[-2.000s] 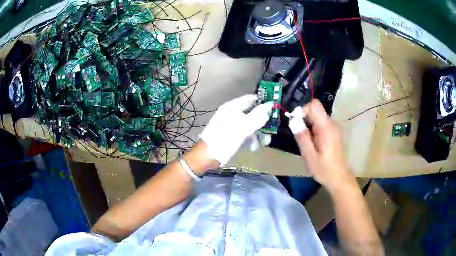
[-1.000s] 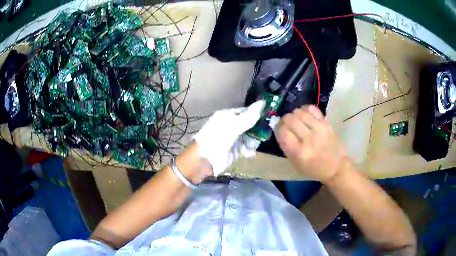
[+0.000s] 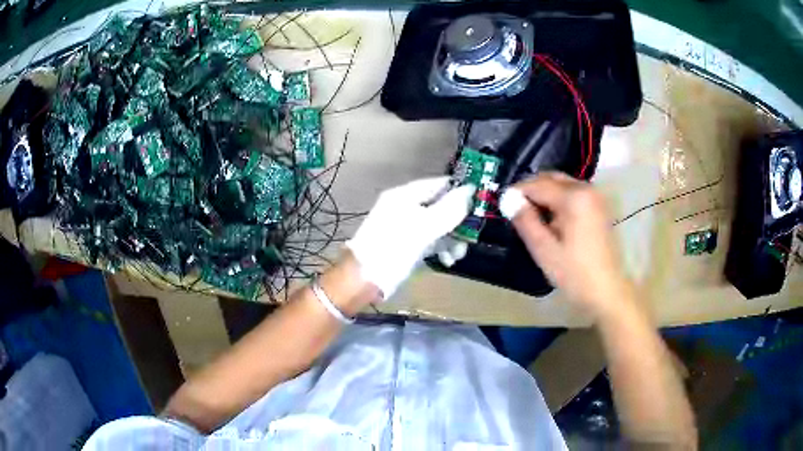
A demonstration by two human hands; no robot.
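My left hand, in a white glove, grips a green circuit board above the rear housing. My right hand, bare with white finger cots, is just right of the board, fingertips close to red wires at its edge; whether it pinches a wire is too small to tell. The front housing lies behind, overlapping the rear housing, with its round silver speaker driver facing up. Red lead wires curve from the driver down behind my right hand.
A large board pile with dark wires covers the bench at left. Another speaker housing stands at the far left, and one at the far right. A single loose PCB lies near the right one. Cartons are below the bench.
The red wires, earlier stretched across the front housing to the right, now hang in a loop toward my right hand. My right hand has drawn slightly back from the board since one second ago.
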